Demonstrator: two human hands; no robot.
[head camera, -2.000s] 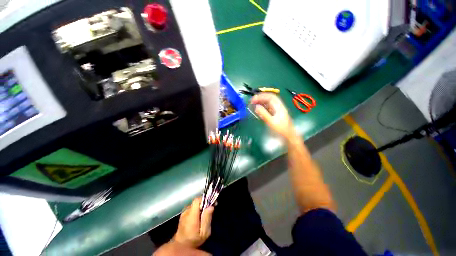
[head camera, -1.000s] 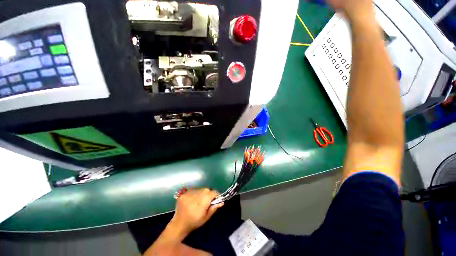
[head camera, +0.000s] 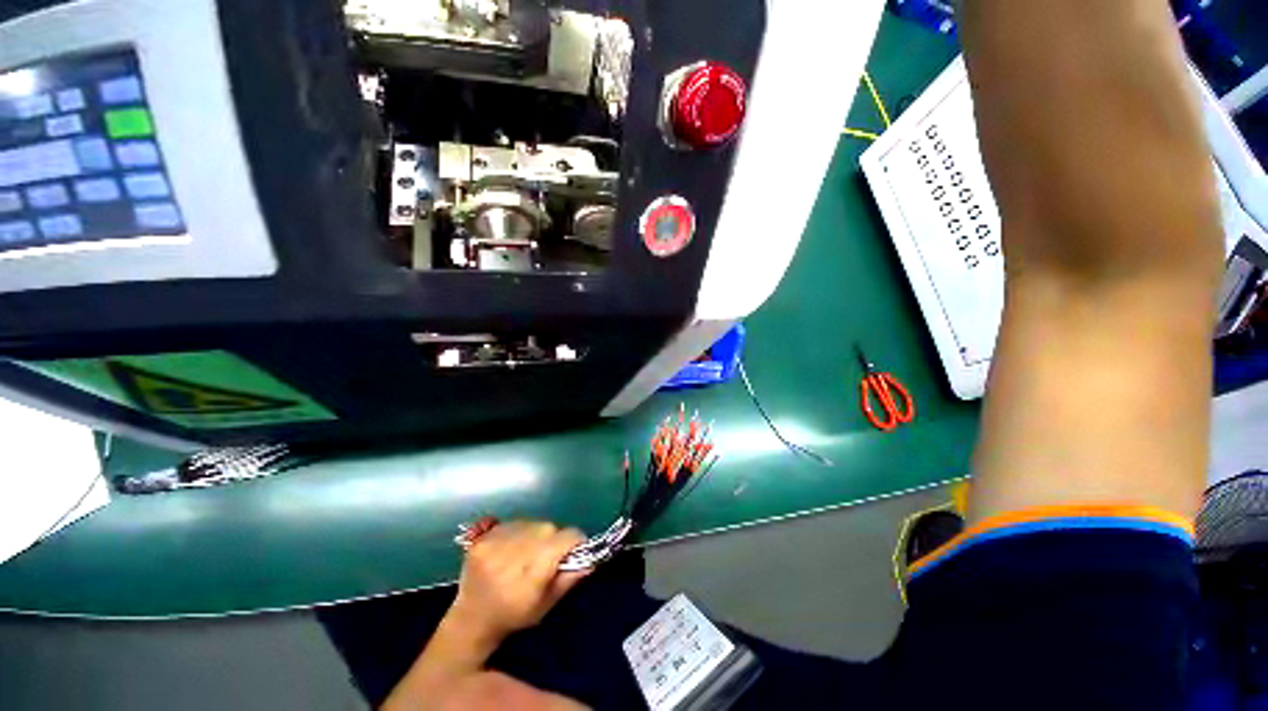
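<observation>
My left hand (head camera: 512, 572) is closed around a bundle of thin leads (head camera: 651, 497) at the bench's front edge. The black leads fan out to the upper right with orange-red ends. White lengths show beside the fist, and a few reddish tips stick out on its left side. My right forearm reaches up past the top edge at the right; the right hand is out of the picture. The black-and-white machine (head camera: 348, 306) stands behind the bundle, its window showing metal parts.
Red-handled scissors (head camera: 887, 399), a loose dark wire (head camera: 773, 424) and a blue bin (head camera: 712, 361) lie right of the machine. A white machine (head camera: 929, 208) stands beyond. A second wire bunch (head camera: 209, 470) and white paper (head camera: 42, 479) are at left. A touchscreen (head camera: 86, 160) is upper left.
My right hand has gone from near the pliers up and out of the picture. The left hand and bundle have shifted left; the leads now lean to the right. The view has turned.
</observation>
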